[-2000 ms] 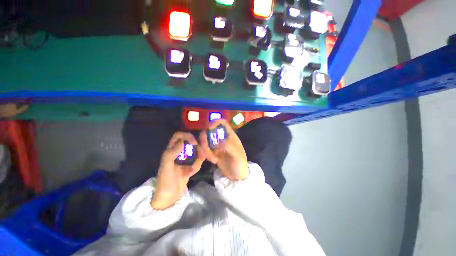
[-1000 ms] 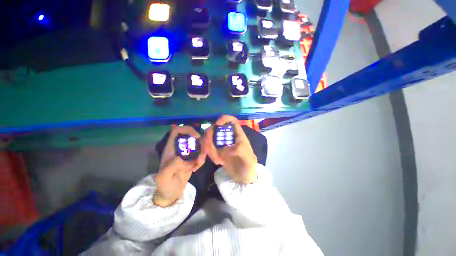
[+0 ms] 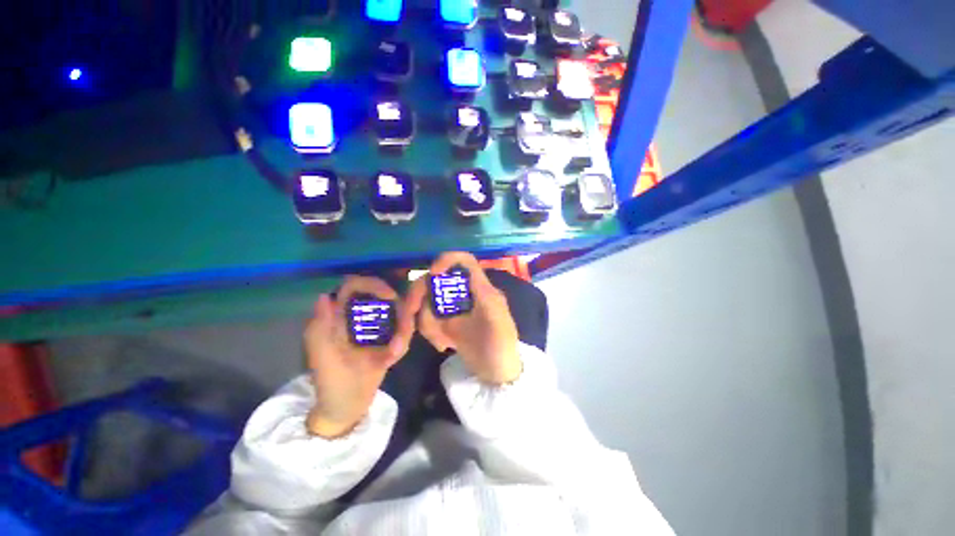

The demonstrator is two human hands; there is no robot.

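My left hand (image 3: 351, 351) holds a dark rounded-square smartwatch unit (image 3: 371, 320), its screen facing up with rows of small white-violet marks. My right hand (image 3: 476, 330) holds a second smartwatch unit (image 3: 450, 292), also screen up with rows of light marks. The hands are side by side, close together, just in front of the shelf's front edge and above my lap. The fingertips behind the units are partly hidden.
Rows of smartwatch units (image 3: 393, 196) stand on the green shelf (image 3: 209, 225), some lit blue, green or red. A blue upright (image 3: 650, 94) and beam (image 3: 775, 157) are at the right. A blue stool (image 3: 115, 419) is at lower left. Orange-red trays partly show below the shelf.
The view has shifted over the shelf. Both held units now show rows of marks instead of larger figures. Some shelf units have changed colour. Both hands still hold their units.
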